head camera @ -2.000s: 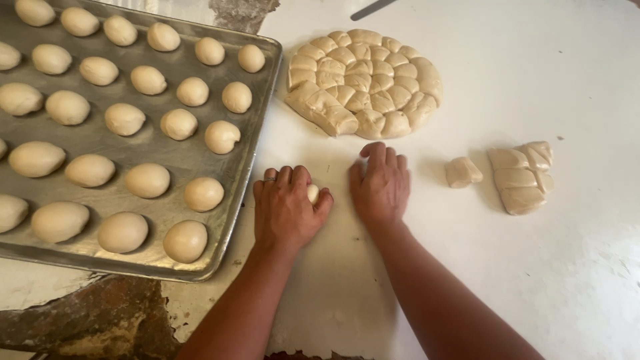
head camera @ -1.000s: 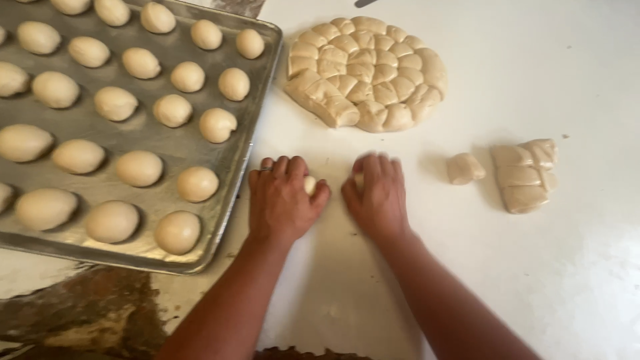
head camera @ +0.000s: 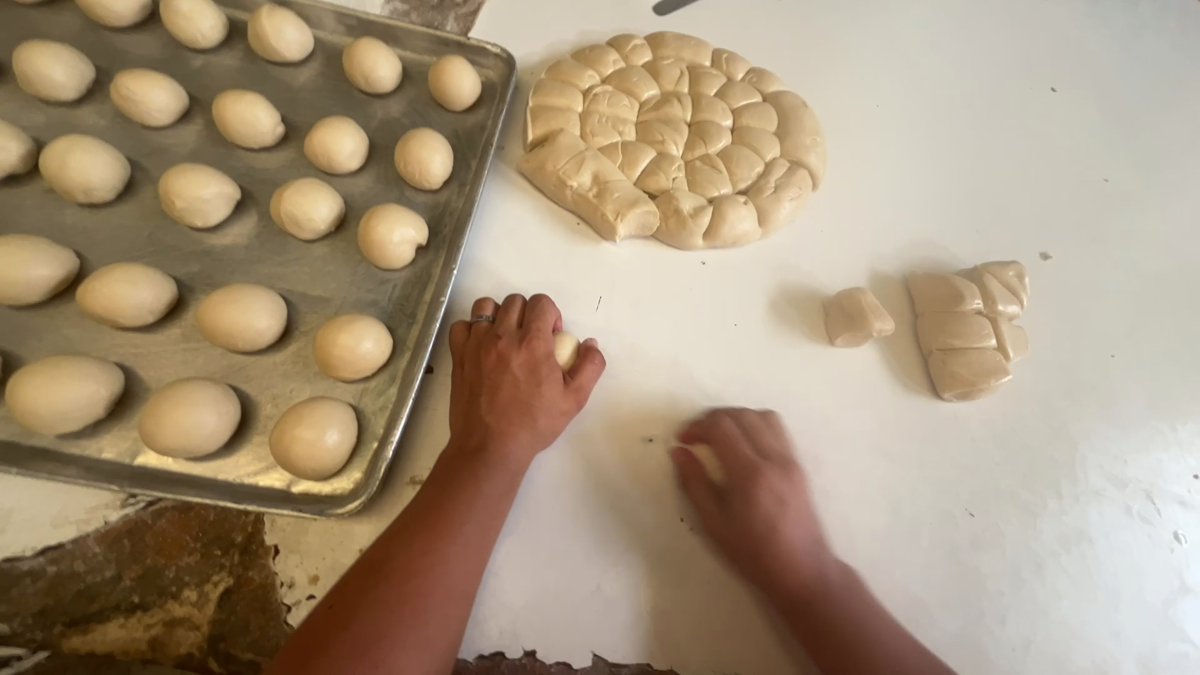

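My left hand is cupped palm down over a dough ball, part of which shows between thumb and forefinger. Lower and to the right, my right hand, blurred, curls around another piece of dough; its fingers hide most of it. Beyond both hands lies a round slab of scored dough, with a thick strip at its near left edge. On the right, a single dough lump sits beside a small block of cut dough.
A metal baking tray with rows of dough balls fills the left side, its rim close to my left hand. The white tabletop has chipped, bare brown patches near the front. Part of a grey tool shows at the top edge.
My right hand has moved nearer to me and away from my left hand, with dough in its fingers. My left hand remains over its dough ball beside the tray.
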